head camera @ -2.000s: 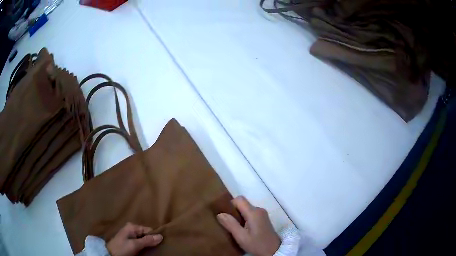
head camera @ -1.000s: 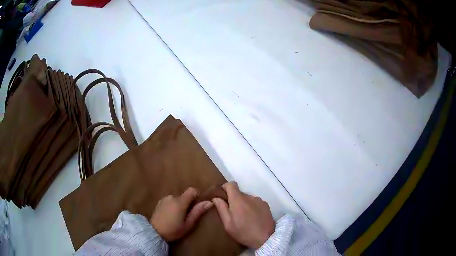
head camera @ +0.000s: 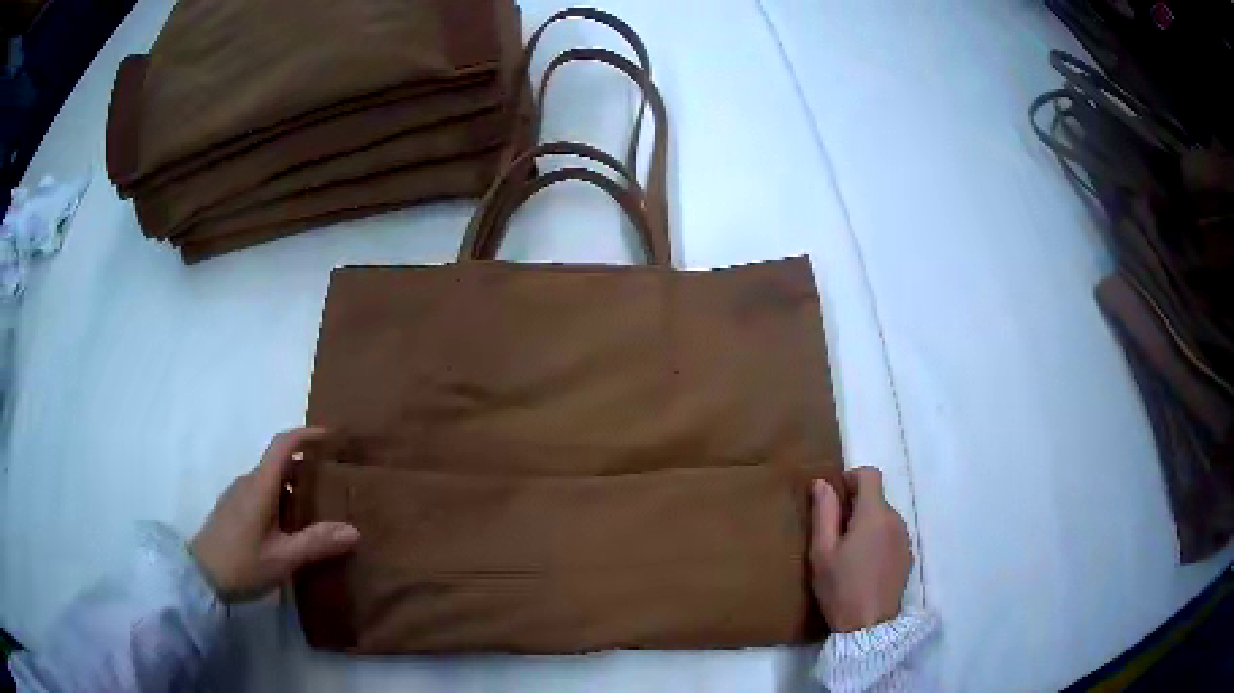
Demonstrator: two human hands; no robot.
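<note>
A brown tote bag lies flat in front of me, its loop handles pointing away. Its bottom panel is folded up flat across the body, with darker patches at both ends. My left hand grips the left end of the folded panel, thumb on top and fingers at the edge. My right hand grips the right end the same way, thumb on top. The fingertips under the edges are partly hidden.
A stack of folded brown bags lies at the upper left, close to the bag's handles. A loose pile of brown bags with tangled handles lies at the right edge. A clear crinkled plastic bag lies at the far left.
The view has turned, so the bag now lies straight before me. My hands have moved apart from the right part of the bag to its two sides, and the bottom panel now lies folded up flat.
</note>
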